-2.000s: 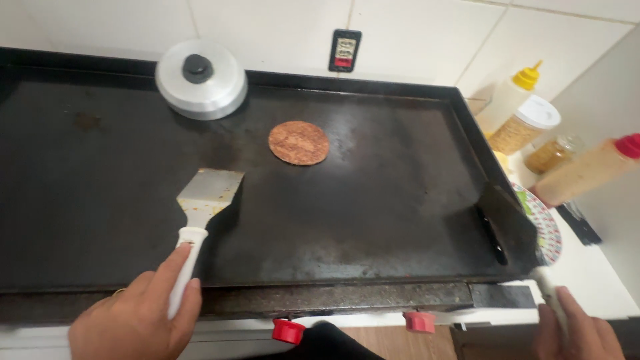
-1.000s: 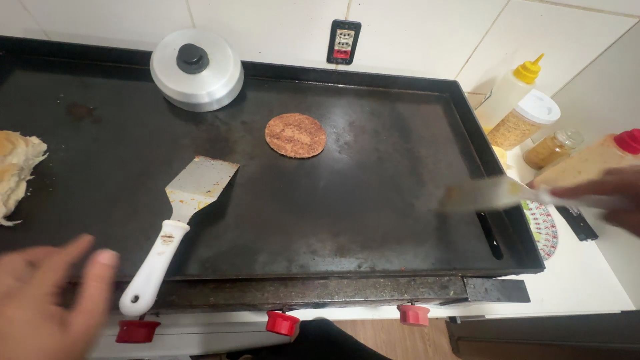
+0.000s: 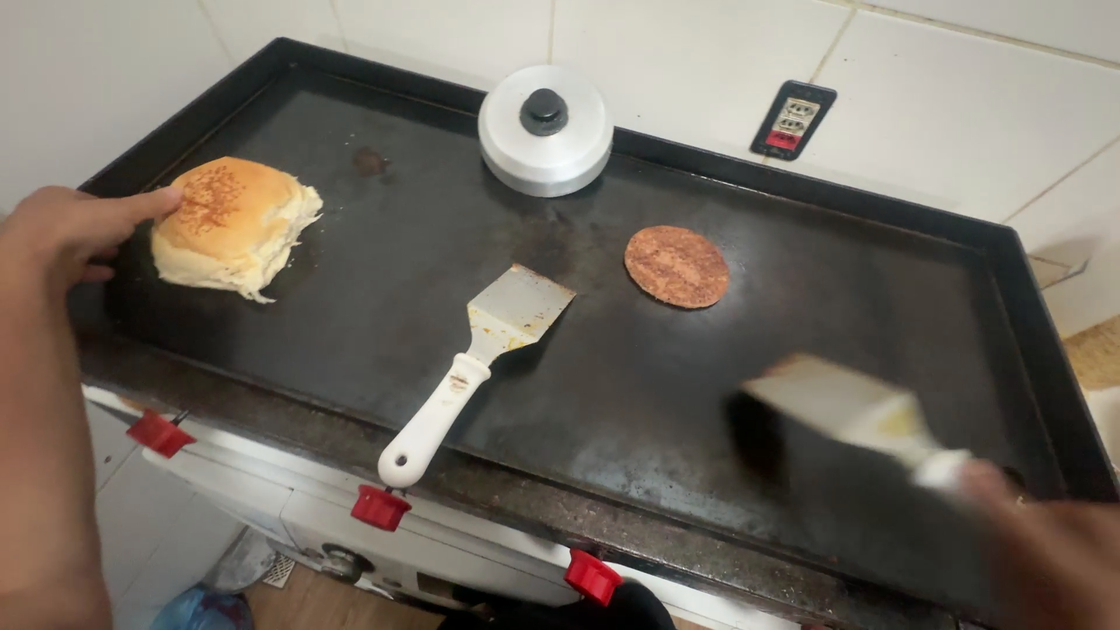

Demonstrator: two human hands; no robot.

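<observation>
At the left of the black griddle (image 3: pixel 367 350), my left hand (image 3: pixel 96 223) reaches to a toasted bread bun (image 3: pixel 227 219); its index finger meets the bun's left side, and whether the hand grips it I cannot tell. My right hand (image 3: pixel 1041 525), blurred, holds a metal spatula with a white handle (image 3: pixel 840 398) above the griddle's right part. A second white-handled spatula (image 3: pixel 433 420) lies in the middle, its handle over the front edge. Right of its blade, a round browned patty (image 3: pixel 676 267) rests flat on the griddle.
An aluminium lid with a black knob (image 3: pixel 547 144) sits at the griddle's back edge. A power outlet (image 3: pixel 794 121) is on the tiled wall behind. Red knobs (image 3: pixel 381 507) line the stove front. A blue plastic item (image 3: pixel 201 610) is low at the left.
My left hand has let go of the spatula, which now lies on the griddle, and has moved left to the bun. My right hand has brought its spatula inward over the griddle. The view has swung left.
</observation>
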